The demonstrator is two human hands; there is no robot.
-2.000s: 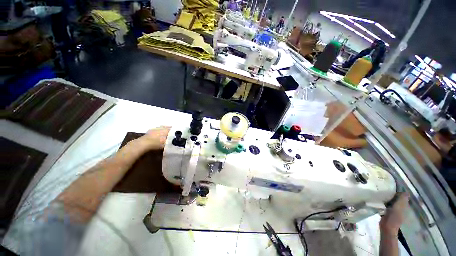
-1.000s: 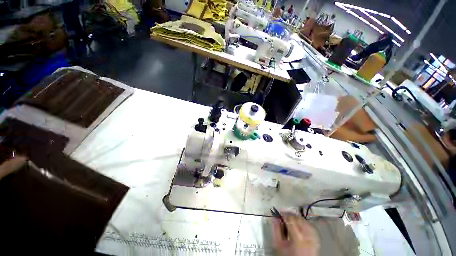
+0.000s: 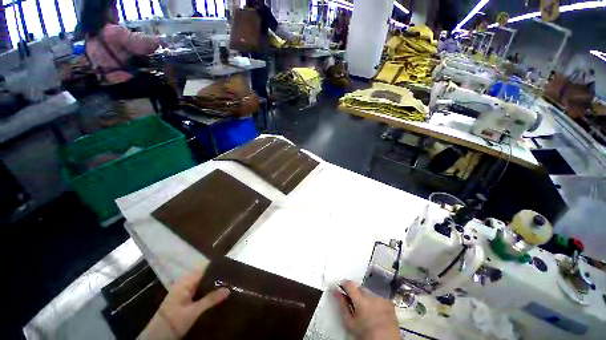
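A dark brown panel (image 3: 266, 309) with one pale line lies at the bottom centre. My left hand (image 3: 189, 299) grips its left edge, thumb on top near the line. My right hand (image 3: 369, 315) is just right of the panel, closed around a small dark tool, which looks like the thread snips (image 3: 345, 290); its tip points toward the panel. The needle area of the white sewing machine (image 3: 438, 242) is to the right of my right hand.
Another brown panel (image 3: 212, 211) and a panel with several lines (image 3: 272, 161) lie on the board at left. More lined panels (image 3: 133, 292) lie lower left. A green crate (image 3: 126, 163) stands beyond. A seated person (image 3: 119, 50) is at the back left.
The view has swung left. The panel in my left hand now lies flatter and nearer the middle. My right hand has moved from under the machine arm to beside the panel, carrying the dark tool.
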